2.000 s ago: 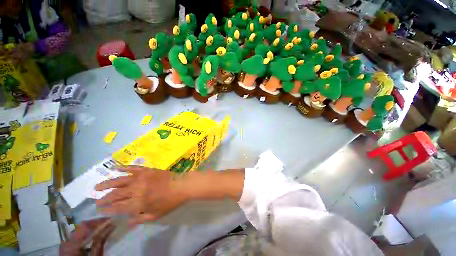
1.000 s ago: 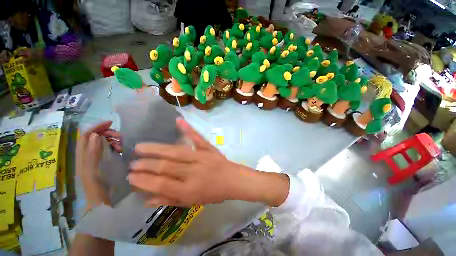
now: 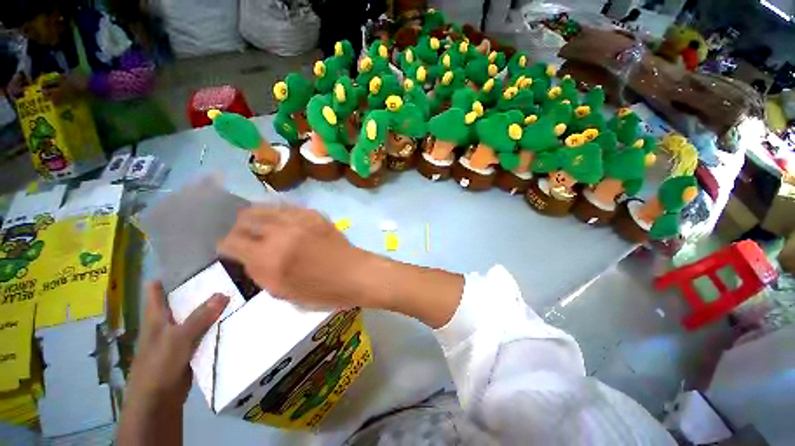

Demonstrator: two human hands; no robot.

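Observation:
A yellow box [image 3: 322, 370] with white flaps and cartoon print lies in front of me, its flap end facing up and left. My left hand [image 3: 170, 348] holds its left side, with the thumb on a white flap. My right hand [image 3: 292, 257] is over the top, its fingers pinched at the edge of a raised greyish flap [image 3: 187, 226]. A dark opening shows between the flaps. My right hand and forearm hide part of the box.
Plush plant toys [image 3: 449, 131] stand massed across the table's far side. Flat box blanks [image 3: 74, 261] are stacked at the left. Small card stacks [image 3: 144, 167] lie beyond them. Yellow scraps [image 3: 391, 240] lie mid-table. A red stool [image 3: 719, 280] is at the right, another red stool [image 3: 218, 103] behind.
The flat yellow carton has been opened into a box shape and turned so its flaps face up. My right hand has moved from its side to the upper flap.

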